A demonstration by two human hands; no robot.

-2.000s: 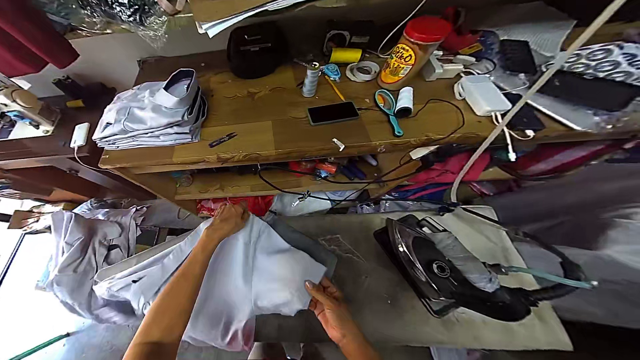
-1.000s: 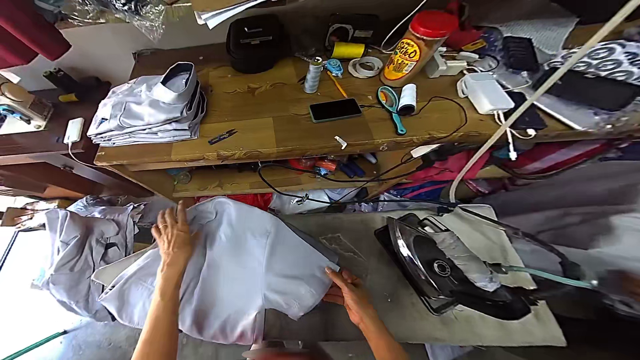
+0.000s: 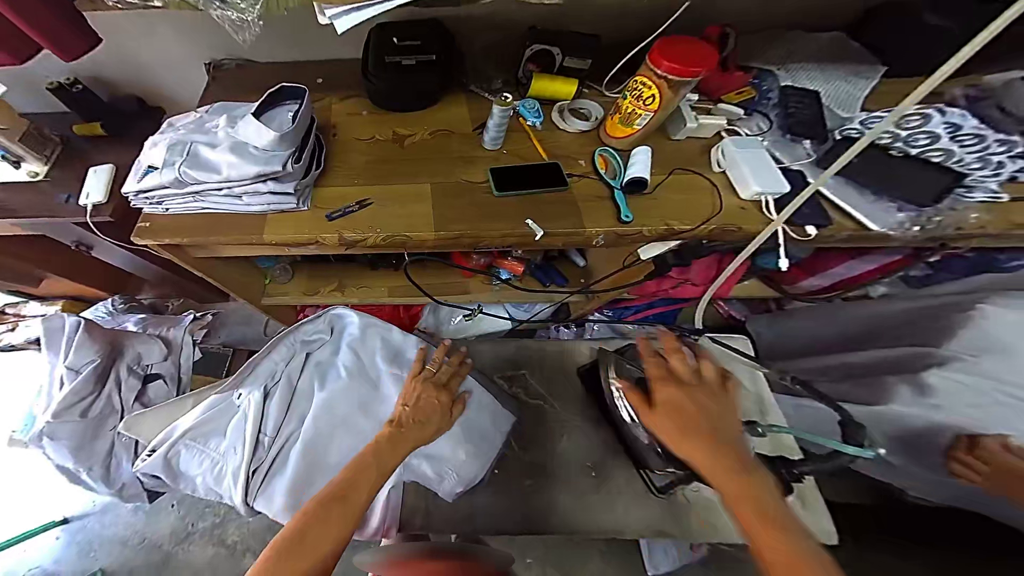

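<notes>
A light grey shirt (image 3: 320,424) lies spread over the left part of the ironing board (image 3: 544,488), its far end hanging past the board's left side. My left hand (image 3: 432,392) rests flat on the shirt near its right part, fingers apart. My right hand (image 3: 684,392) is over the electric steam iron (image 3: 628,400), fingers spread; whether they touch the iron is not clear. The iron sits on a pale cloth (image 3: 720,512) at the board's right, with a pale green hose and a dark cable running from its rear. The palm of my right hand hides most of its body.
Another person's hand (image 3: 988,464) is at the right edge, by grey fabric. A wooden table (image 3: 384,168) behind bears folded grey shirts (image 3: 232,152), a phone (image 3: 528,178), scissors (image 3: 614,184) and a red-lidded jar (image 3: 660,88). More grey garments (image 3: 112,392) hang at left. A pale hose crosses the right side.
My right hand has left the shirt's right edge and moved right to over the iron. My left hand has moved right across the shirt. The other person's hand now shows more plainly.
</notes>
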